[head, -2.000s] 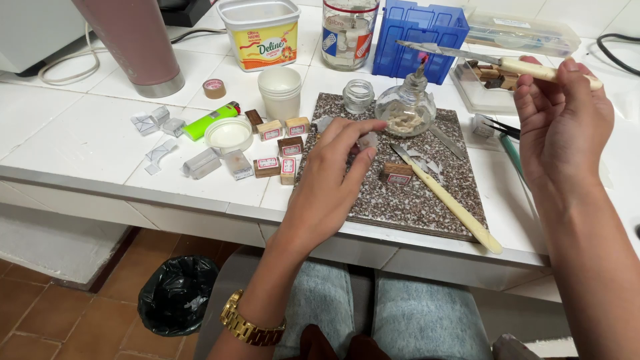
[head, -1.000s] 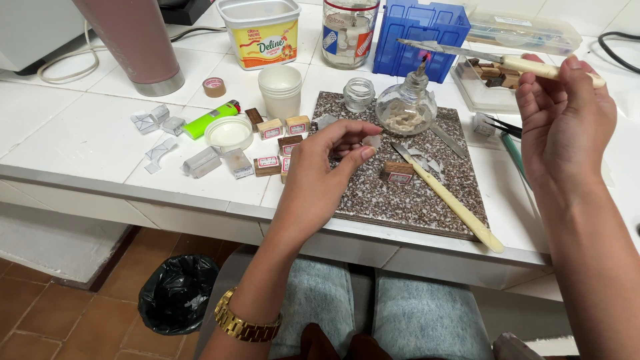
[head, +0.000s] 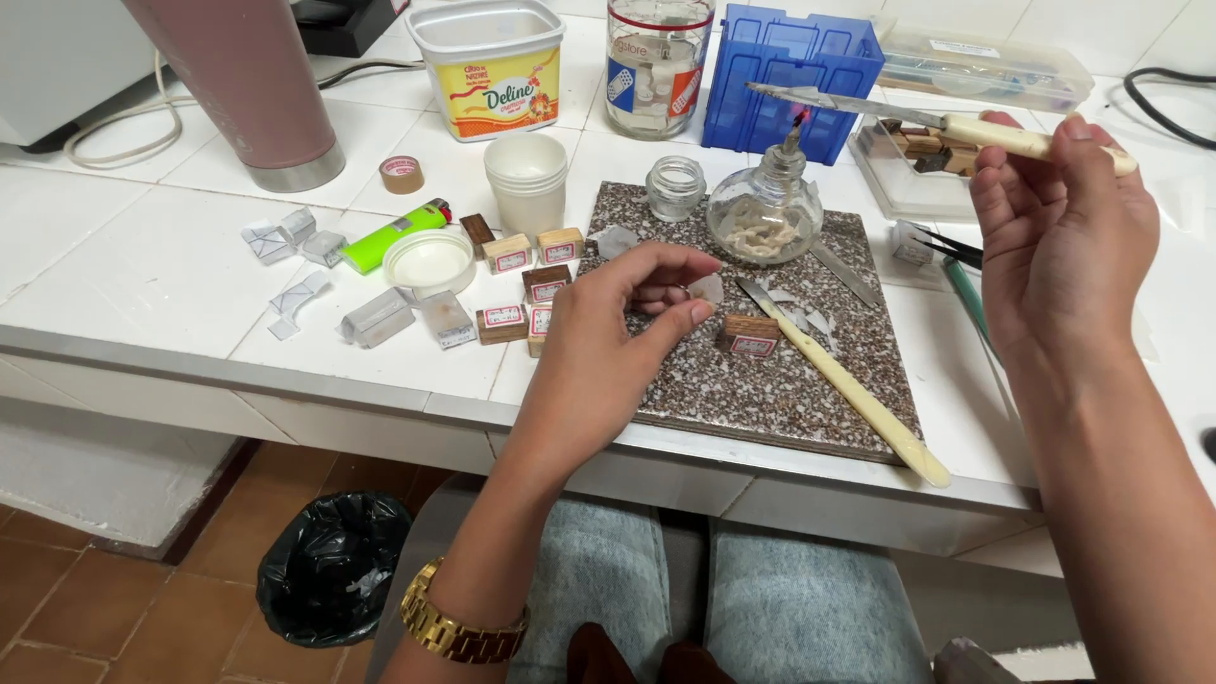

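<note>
My right hand (head: 1064, 209) grips the cream handle of a metal spatula (head: 855, 103), its blade over the flame of a glass alcohol lamp (head: 765, 214). Thumb and forefinger of my left hand (head: 627, 332) pinch a small whitish translucent piece (head: 706, 288) above the speckled stone slab (head: 798, 389). Right of that hand, a wood block with a red-edged label (head: 750, 334) stands on the slab. A cream-handled scalpel-like knife (head: 845, 380) lies aslant over the slab's front edge, beside whitish shavings (head: 812, 323). A small glass jar (head: 675, 187) is left of the lamp.
Left of the slab are labelled wood blocks (head: 502, 323), translucent blocks (head: 377, 315), a green lighter (head: 397, 236), a round lid (head: 429, 262) and plastic cups (head: 525, 180). Behind stand a margarine tub (head: 489, 71), a glass jar (head: 657, 66) and a blue rack (head: 793, 81). Dark tweezers (head: 950, 249) lie right.
My left hand has drawn its fingertips together on the small whitish piece, after being spread over the slab two seconds ago. My right hand and the spatula have hardly moved.
</note>
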